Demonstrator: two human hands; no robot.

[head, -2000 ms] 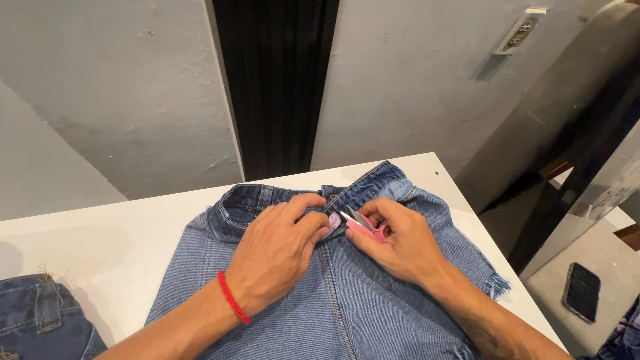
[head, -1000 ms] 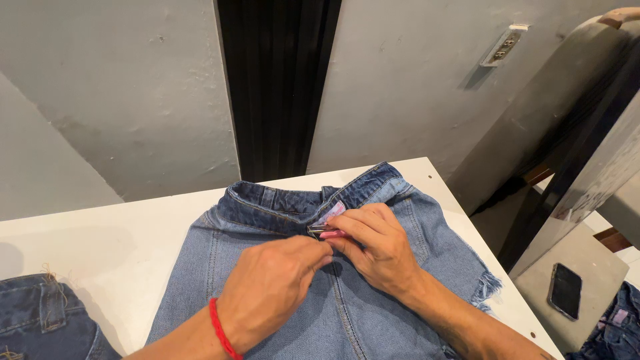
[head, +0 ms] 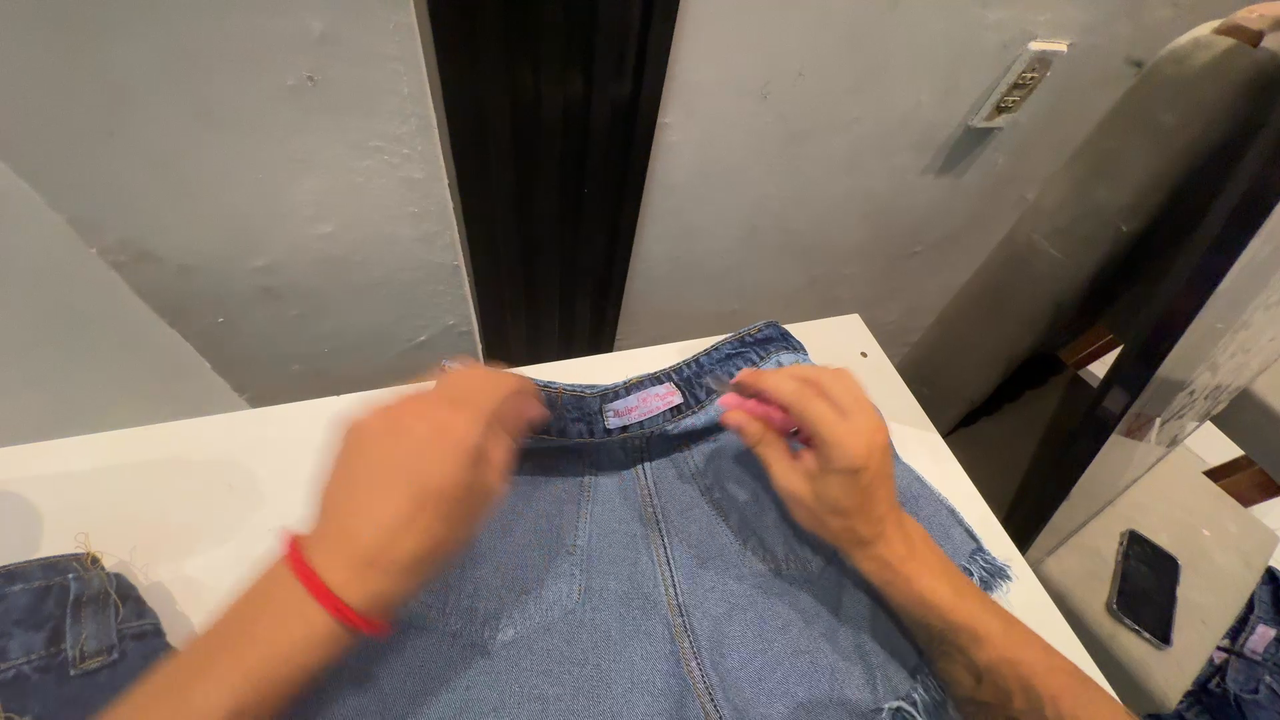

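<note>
A blue denim garment [head: 620, 560] with frayed edges lies on the white table, its waistband toward the far edge. A pale label [head: 643, 404] bearing writing is sewn inside the waistband. My left hand [head: 420, 480], with a red cord bracelet at the wrist, is blurred at the waistband's left side; its fingertips are too unclear to show whether they pinch anything. Over the waistband's right part, my right hand [head: 825, 450] is closed around a small pink-handled cutting tool [head: 762, 410], whose metal tip points left and is blurred.
Another dark denim piece [head: 80, 620] with loose threads lies at the left on the white table [head: 250, 450]. A phone [head: 1145, 588] and more denim [head: 1240, 650] are at the lower right. Beyond the table stands a grey wall [head: 800, 180] with a socket [head: 1020, 84].
My hands were together at the waistband and have moved apart, my left hand leftward. The label, partly covered earlier, now shows whole, and the waistband's inside is more exposed.
</note>
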